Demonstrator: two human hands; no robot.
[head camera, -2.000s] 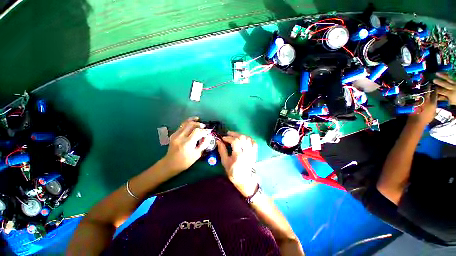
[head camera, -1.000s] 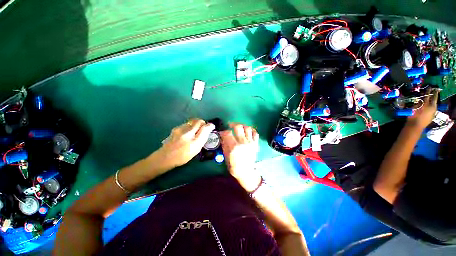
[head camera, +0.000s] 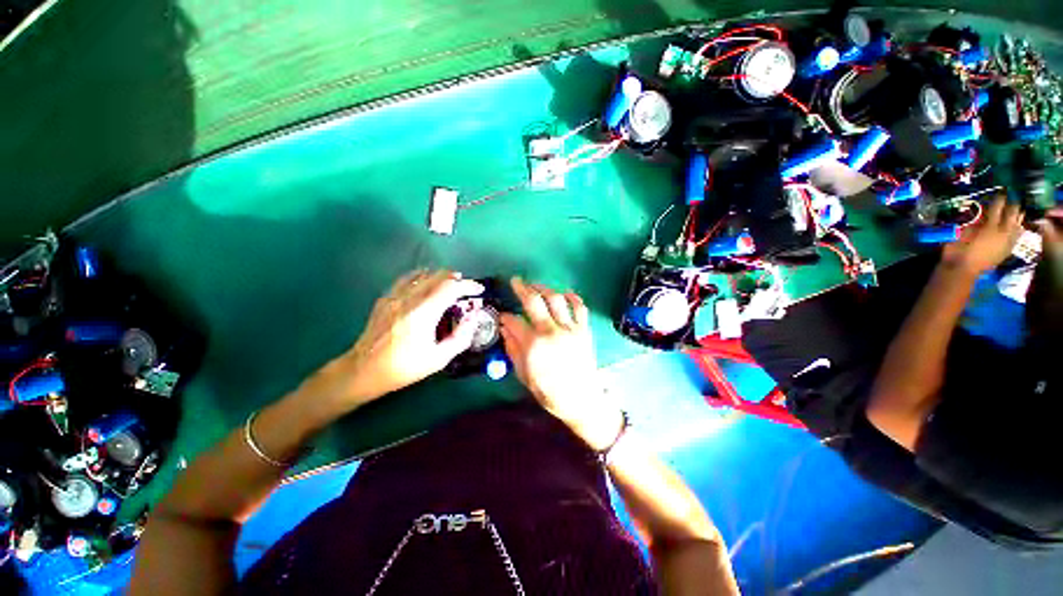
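Note:
A small black housing (head camera: 464, 360) with a round silver-white disc (head camera: 481, 330) is held at the bench's near edge. The round end of a blue battery cell (head camera: 497, 368) shows at its near side. My left hand (head camera: 408, 330) grips the housing from the left, thumb at the disc's edge. My right hand (head camera: 548, 341) is against its right side, fingers bent over it. Thin wires show faintly by the disc. The fingers hide much of the housing.
Wired units are heaped at the left (head camera: 74, 494) and right (head camera: 746, 175). A pale rectangular piece (head camera: 443, 211) lies ahead on a thin wire. A neighbouring person's arm (head camera: 933, 338) reaches in at right. The green belt (head camera: 385, 47) runs beyond the bench.
The disc was mostly covered by fingers two seconds ago and now shows between my hands. The pale piece beside my left hand no longer shows. The neighbour's hands have moved.

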